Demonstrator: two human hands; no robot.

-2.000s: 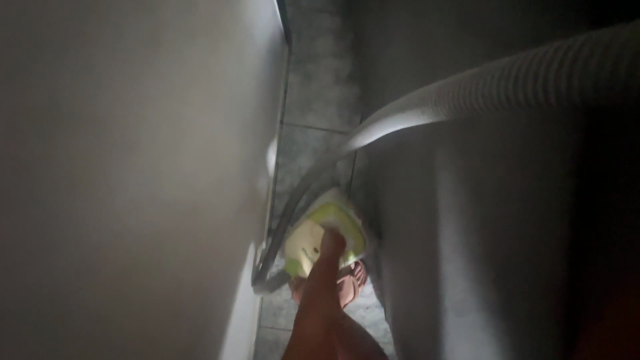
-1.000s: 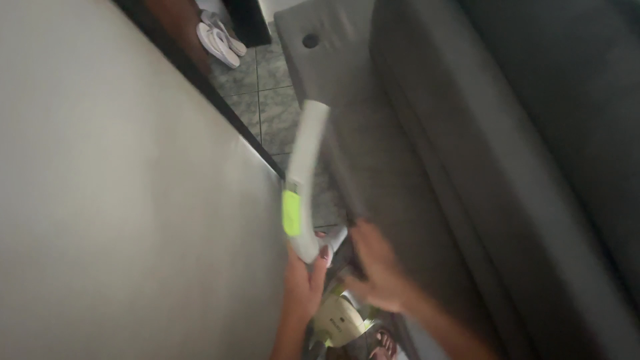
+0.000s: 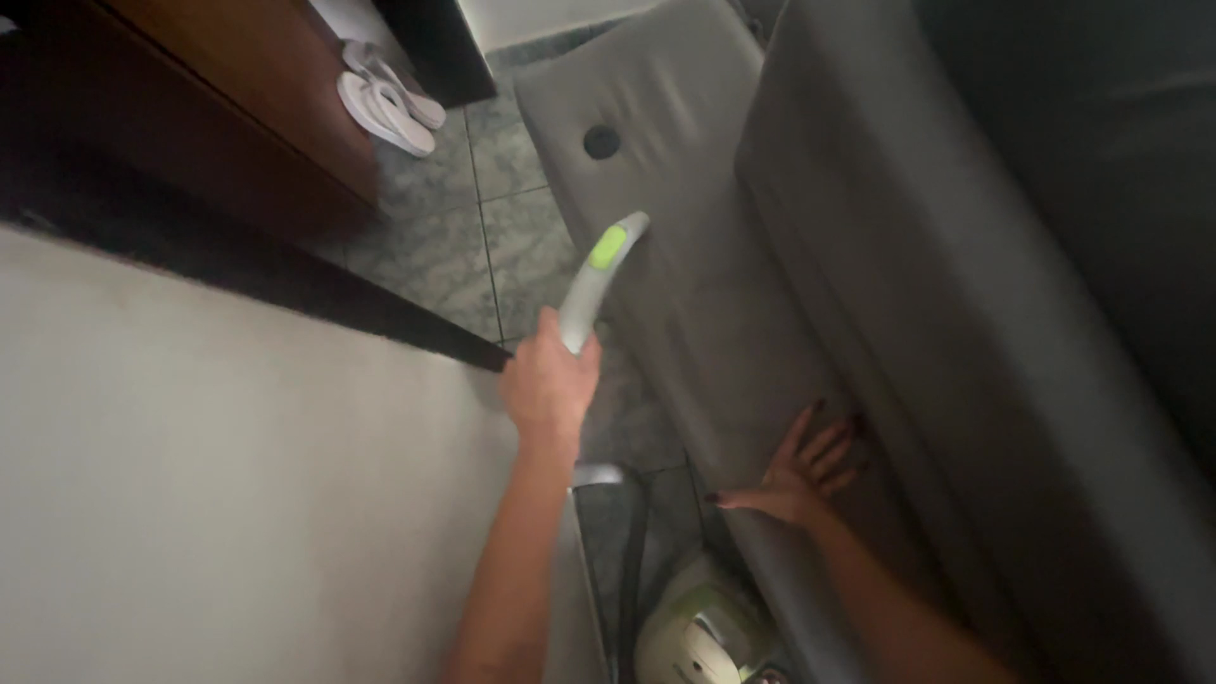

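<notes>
My left hand grips the lower end of a curved white vacuum cleaner handle with a lime-green part near its tip. The handle's free end reaches over the edge of a grey sofa. Spread-fingered, my right hand is at the sofa seat and holds nothing. Below, on the tiled floor between wall and sofa, stands a white and green canister vacuum cleaner, partly cut off by the frame. A dark vacuum hose runs beside it.
A pale wall with a dark frame edge fills the left side. White flip-flops lie on the grey floor tiles near brown wooden furniture. The sofa seat has a round dark cup holder.
The view has shifted widely since the first frame, where a hand was at the vacuum cleaner. Since the second, the handle has turned rightward over the sofa, and my right hand has moved right, away from it.
</notes>
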